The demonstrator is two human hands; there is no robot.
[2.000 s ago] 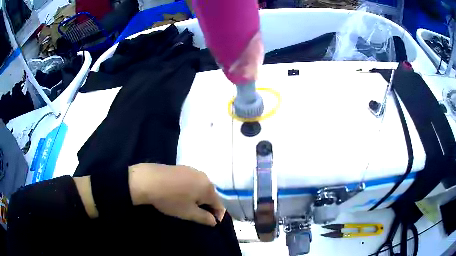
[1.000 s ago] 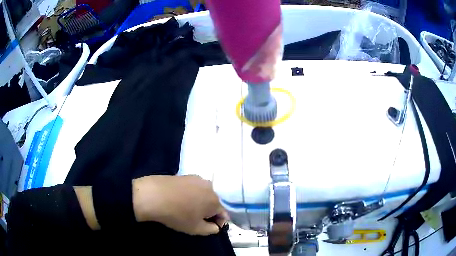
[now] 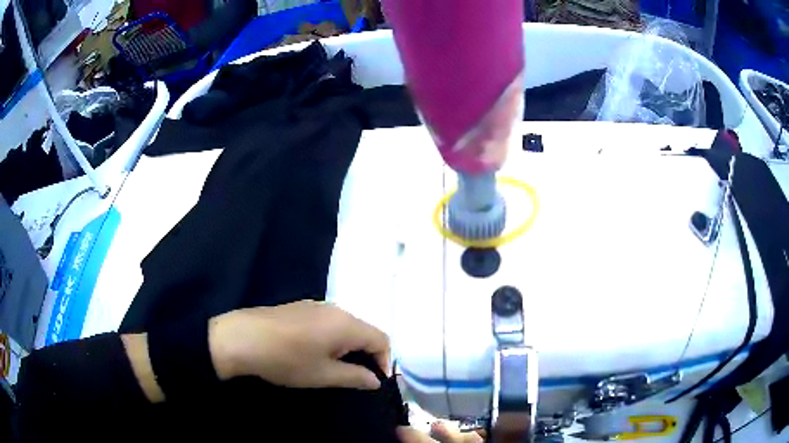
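A black garment piece (image 3: 259,203) lies left of the machine and runs down from the far rim to the near edge. My left hand (image 3: 303,346) pinches the cloth's edge between thumb and fingers, just left of the white sewing machine head (image 3: 571,285). My right hand (image 3: 441,432) shows only as fingertips at the bottom edge, by the cloth's corner; what it holds is hidden. The needle and presser foot are hidden behind the machine's front.
A magenta cone (image 3: 467,86) stands above the head in a grey base with a yellow ring (image 3: 534,212). Yellow snips (image 3: 649,425) and black scissors (image 3: 714,424) lie at the lower right. A clear plastic bag (image 3: 649,73) sits at the far rim.
The view has shifted, so the machine appears further right and lower. Fingertips of my right hand have come into view at the bottom. My left hand still pinches the cloth's edge.
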